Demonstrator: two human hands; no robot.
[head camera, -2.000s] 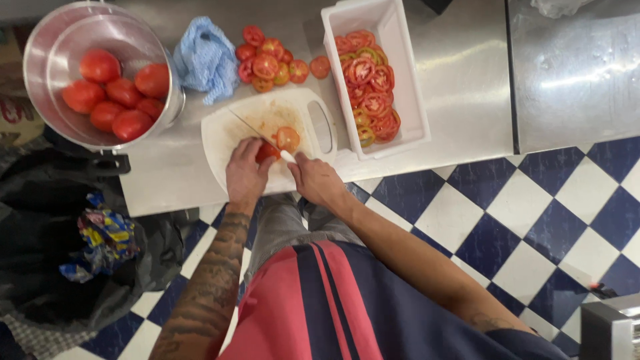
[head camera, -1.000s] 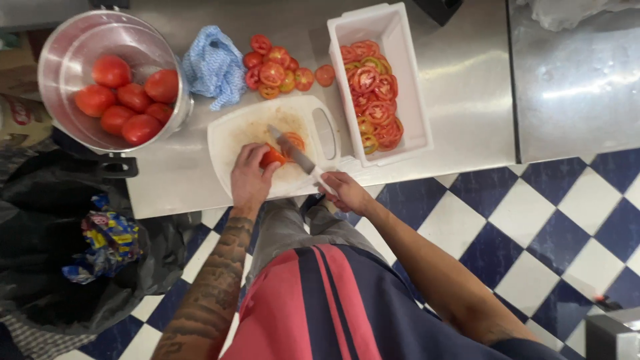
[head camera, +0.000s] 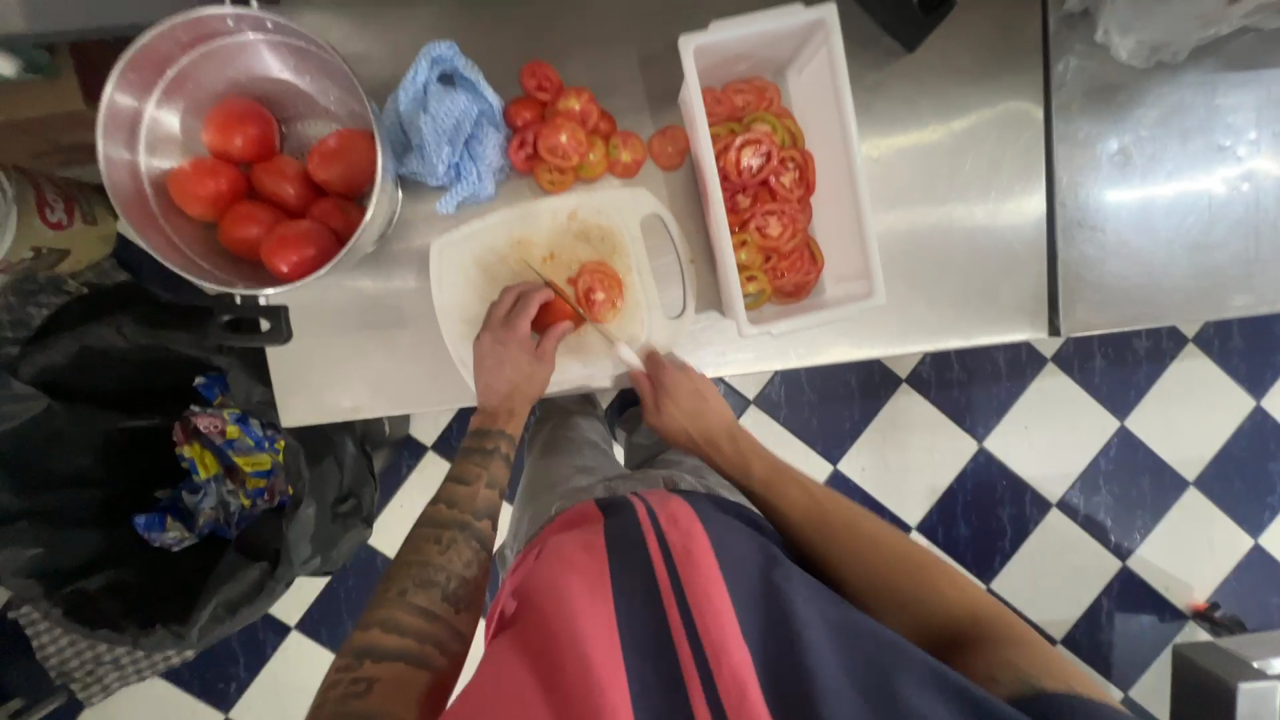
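Observation:
My left hand (head camera: 513, 350) presses a part-cut tomato (head camera: 556, 312) onto the white cutting board (head camera: 470, 250). In my right hand (head camera: 682, 402) is the white handle of a kitchen knife (head camera: 572, 302), whose blade stands against the right side of that tomato. Cut tomato slices (head camera: 599, 291) lie on the board just right of the blade. Beyond the board sits a pile of tomato end pieces (head camera: 563, 142). To the right, a white plastic tub (head camera: 855, 200) holds many tomato slices (head camera: 776, 226).
A metal pot (head camera: 140, 170) with several whole tomatoes (head camera: 285, 181) stands at the left of the steel counter (head camera: 950, 220). Beside it lies a crumpled blue cloth (head camera: 446, 125). A black bin bag (head camera: 90, 450) with wrappers (head camera: 220, 465) hangs open below left, and the counter's front edge runs close to me.
From a second ago, the knife has moved left, from over the slices to against the tomato under my left hand. The right hand still holds it.

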